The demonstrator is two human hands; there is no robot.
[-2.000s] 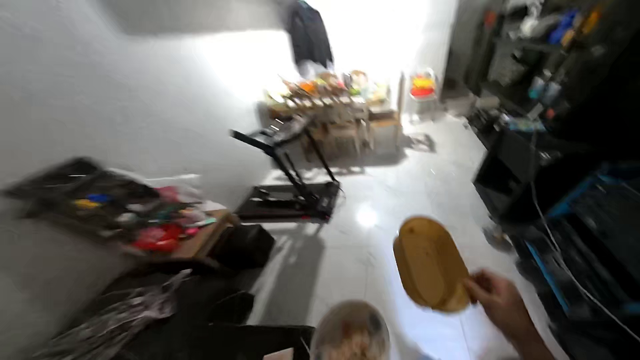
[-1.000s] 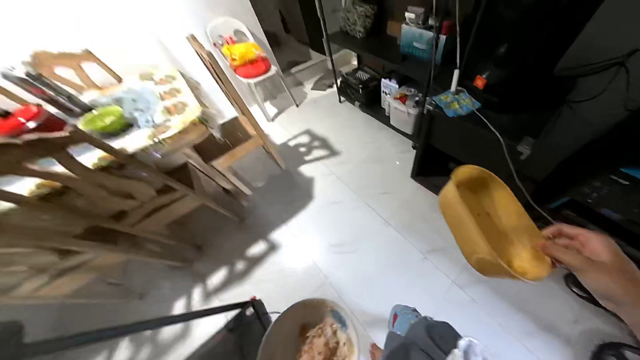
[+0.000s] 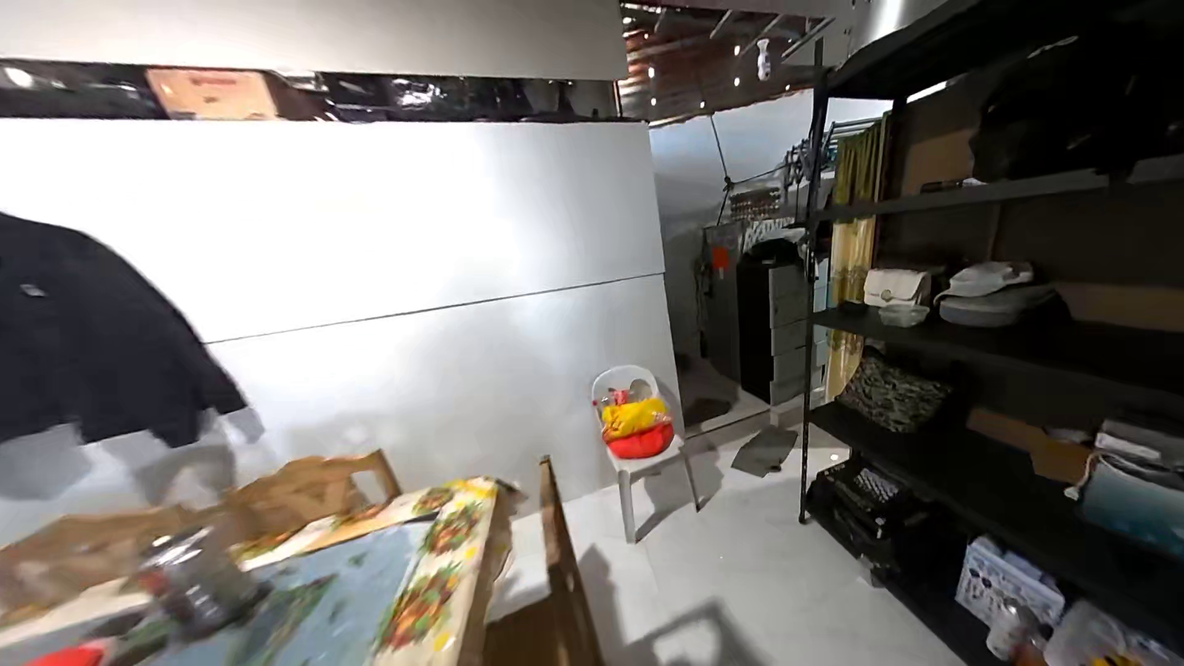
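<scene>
Neither of my hands shows in the head view, and the tan container and the tub of food are out of sight too. At the lower left stands a table with a patterned cloth (image 3: pixel 430 583) and a blue-grey cover (image 3: pixel 356 564). A blurred glass jar (image 3: pixel 196 578) is on it, with part of a red object (image 3: pixel 69 657) at the bottom edge. Wooden chairs (image 3: pixel 301 490) stand along the table's far side.
A wooden chair (image 3: pixel 566 583) is at the table's right end. A white plastic chair (image 3: pixel 625 462) by the wall holds yellow and red bags (image 3: pixel 636 427). Black shelving (image 3: pixel 980 481) with bags and boxes lines the right. A grey mat (image 3: pixel 766 450) lies near the doorway; a dark jacket (image 3: pixel 88 324) hangs left.
The view has swung up and closer to the table and wall. My right hand with the tan container, and the tub of food, have left the view.
</scene>
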